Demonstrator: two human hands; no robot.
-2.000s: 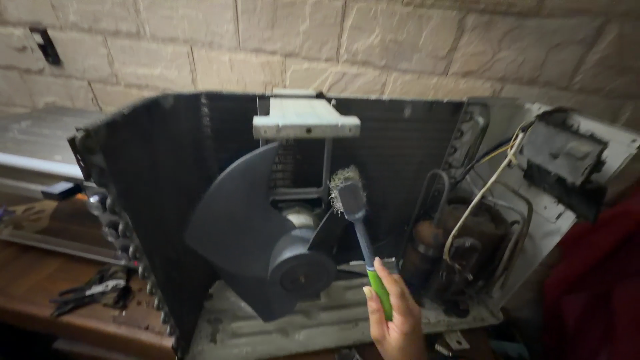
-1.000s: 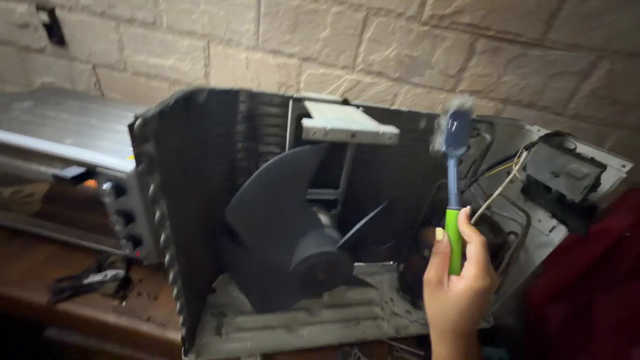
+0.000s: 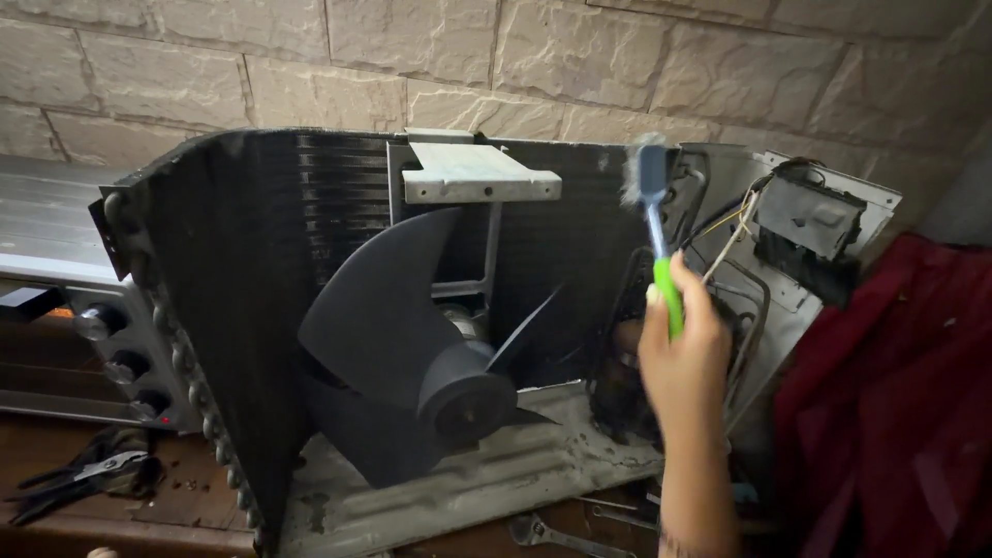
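My right hand (image 3: 686,341) grips the green handle of a blue-headed brush (image 3: 652,174), held upright with its frayed, dust-coated bristles facing left. The brush head is in front of the upper right part of the dark condenser coil (image 3: 573,232) of an opened air conditioner outdoor unit. Left of the hand is the dark fan (image 3: 387,310), below a pale metal motor bracket (image 3: 480,182). The compressor (image 3: 628,364) sits partly behind my wrist. At the bottom left edge a small bit of skin shows, perhaps a fingertip of my left hand (image 3: 102,552); what it does cannot be told.
A toaster oven (image 3: 101,356) stands left of the unit, with pliers (image 3: 112,465) on the wooden surface before it. An adjustable wrench (image 3: 573,539) lies at the front. Wires run to an electrical box (image 3: 810,209) at right, near dark red cloth (image 3: 891,387). A stone-patterned wall rises behind.
The brush has moved from beside the fan in the oldest frame to the upper right of the coil, where it was also about a second ago. My right hand has kept its grip.
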